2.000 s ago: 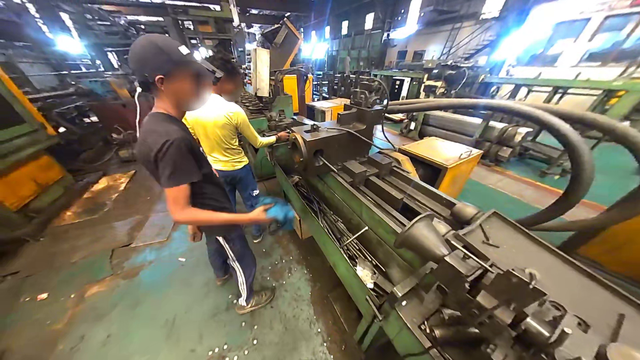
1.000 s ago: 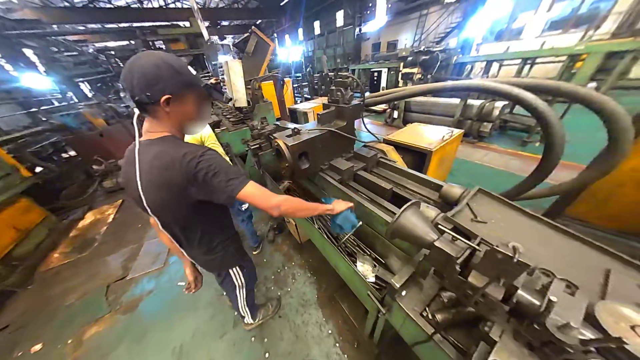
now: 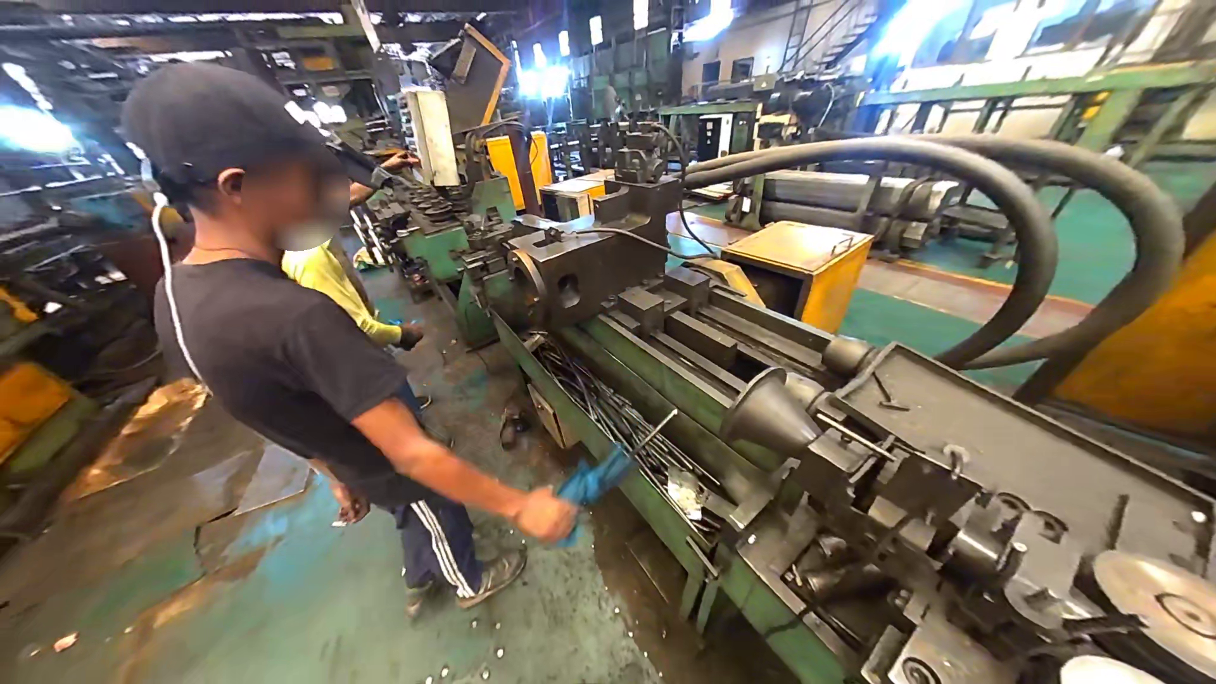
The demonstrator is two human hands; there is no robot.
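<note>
Neither my left hand nor my right hand is in view. A co-worker in a dark cap and black T-shirt (image 3: 275, 380) stands at the left, one hand (image 3: 546, 515) closed on a blue cloth (image 3: 594, 483). The cloth hangs by the green trough wall of a long metalworking machine. A thin metal rod (image 3: 655, 430) slants up just past the cloth; whether it is held cannot be told. Metal rods (image 3: 603, 404) lie in the trough beside a whitish crumpled piece (image 3: 685, 494). A metal cone (image 3: 771, 416) sits on the machine bed to the right.
Behind stands another person in yellow (image 3: 332, 285), partly hidden. Thick hoses (image 3: 1026, 247) arch over the machine's far side, near a yellow cabinet (image 3: 803, 271). A flat metal tray (image 3: 1026, 418) borders the machine at right. Small pale bits dot the green floor (image 3: 532, 608).
The co-worker stands closer in view. The hand with the blue cloth reached out over the trough a second ago and is now lower, nearer its outer wall.
</note>
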